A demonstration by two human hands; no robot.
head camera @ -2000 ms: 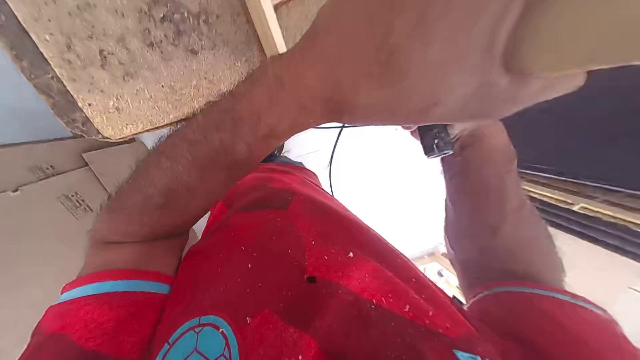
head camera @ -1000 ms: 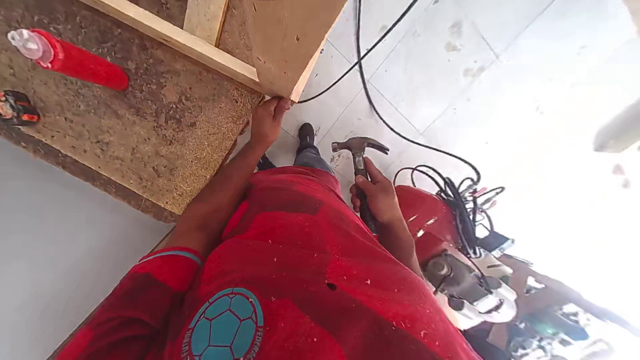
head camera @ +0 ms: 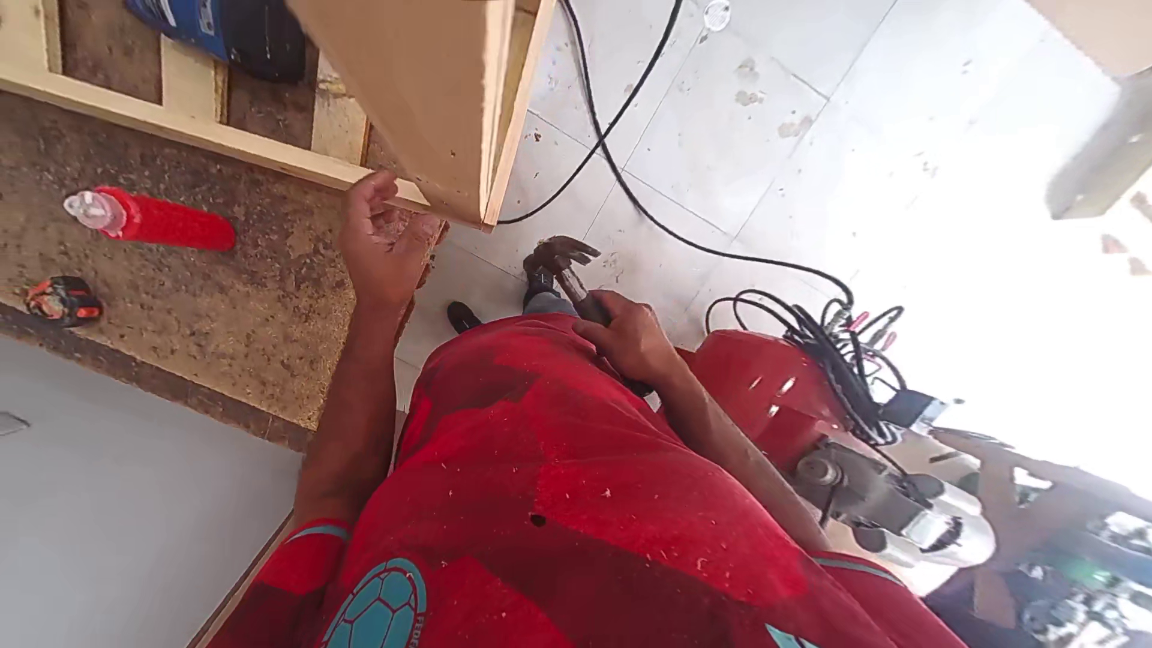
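Note:
My right hand point(head camera: 634, 337) is closed around the dark handle of a claw hammer point(head camera: 567, 261), its head pointing away from my body. My left hand point(head camera: 385, 243) is at the near corner of a wooden frame point(head camera: 180, 126), fingers apart and curled; whether its fingertips touch the wood I cannot tell. A wooden panel point(head camera: 423, 99) stands at that corner. The frame lies on a worn particle-board worktop point(head camera: 270, 315). On the worktop to the left are a red bottle point(head camera: 180, 223) with a clear top and a black-and-orange tape measure point(head camera: 65, 301).
A blue-and-black power tool point(head camera: 238, 36) rests on the frame. Black cable point(head camera: 630, 184) loops over the tiled floor point(head camera: 684, 153). To my right stands a red air compressor point(head camera: 765, 387) with coiled cables on it. My feet are near the worktop's edge.
Two seconds ago my left arm reached across the view; by one second ago it was down at the frame's corner. Since then my left hand has loosened from the corner. The view has swung widely.

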